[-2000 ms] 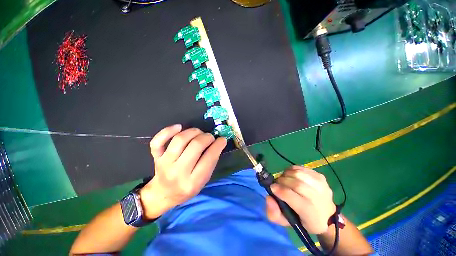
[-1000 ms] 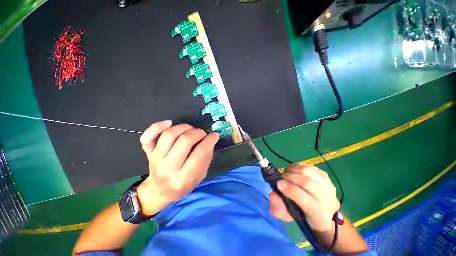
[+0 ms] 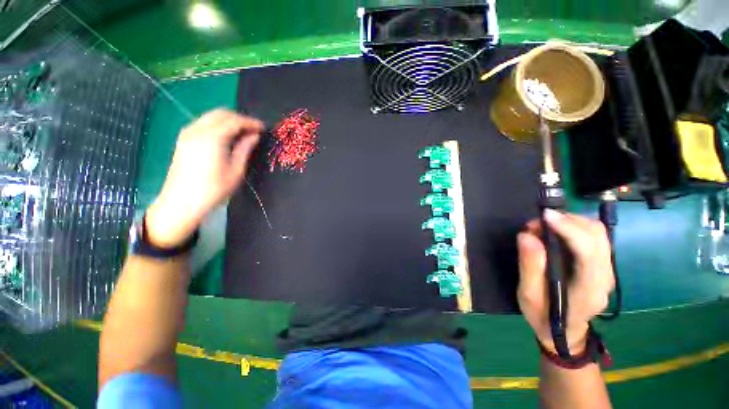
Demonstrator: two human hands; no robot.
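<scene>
My left hand [image 3: 204,172] is at the left edge of the pile of short red and black lead wires [image 3: 296,141]. It holds the thin solder wire [image 3: 260,201], whose end hangs below the fingers over the mat; whether it also pinches a lead wire cannot be told. My right hand [image 3: 571,275] grips the soldering iron [image 3: 551,188], its tip inside the brownish-yellow tub [image 3: 590,84] by the whitish contents. Several green circuit boards [image 3: 440,228] stand in a row along the left edge of the pale strip [image 3: 459,232], touched by neither hand.
A fume fan [image 3: 424,76] stands at the back of the black mat [image 3: 352,256]. Stacked clear blister trays [image 3: 80,184] are at the left. The black soldering station [image 3: 595,148] and a yellow sponge [image 3: 699,149] are at the right. The iron's cord runs by my right wrist.
My left hand has left the nearest board and moved to the wire pile. My right hand has moved the iron from the strip's near end to the tub. The view has shifted, showing the fan and trays.
</scene>
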